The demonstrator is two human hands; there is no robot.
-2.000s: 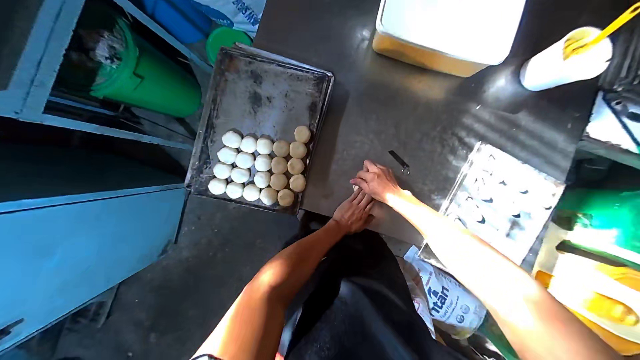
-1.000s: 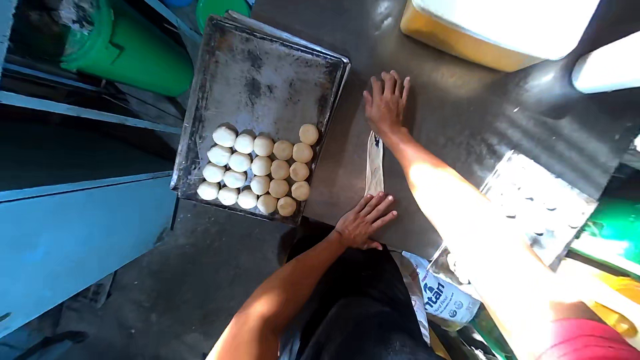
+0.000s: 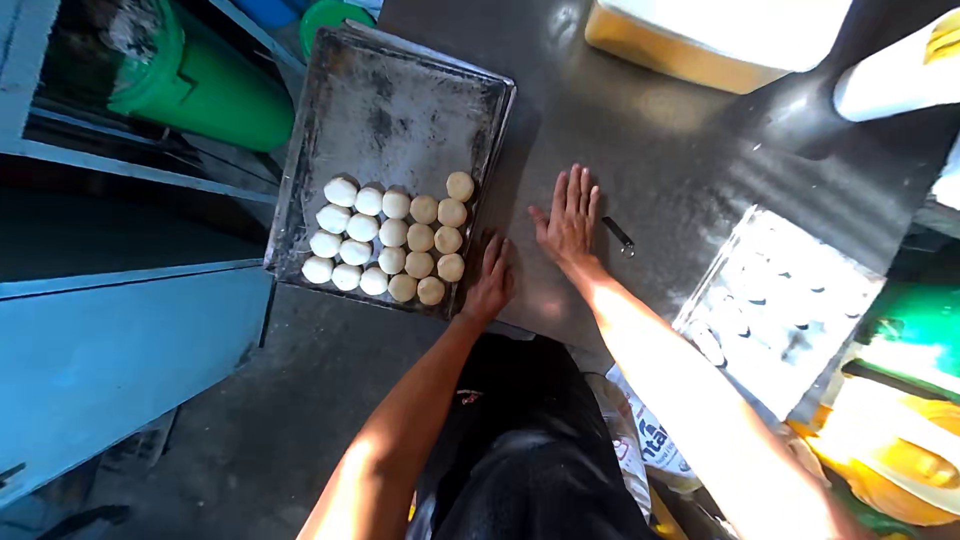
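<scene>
My right hand (image 3: 571,221) lies palm down on the dark worktop (image 3: 645,165) with its fingers stretched away from me; whether dough is beneath it, I cannot tell. Just right of it is a small dark tool with a metal ring (image 3: 619,235). At the right edge of a worn metal baking tray (image 3: 390,112), my left hand (image 3: 491,281) rests with its fingers somewhat spread, near the dough balls. Several round dough balls (image 3: 392,232) sit in rows in the lower part of the tray, paler at the left and more yellow at the right.
A white-topped, yellowish tub (image 3: 675,49) and a white container (image 3: 892,79) stand at the back. A second tray (image 3: 787,300), brightly lit, holds pale pieces at the right. Green bins (image 3: 210,90) stand left of the worktop. Printed sacks (image 3: 652,435) are below its front edge.
One second ago a long dough strip stretched between my hands; it no longer shows. My left hand has moved left to the tray's edge, and my right hand has come nearer my body. The small tool is uncovered.
</scene>
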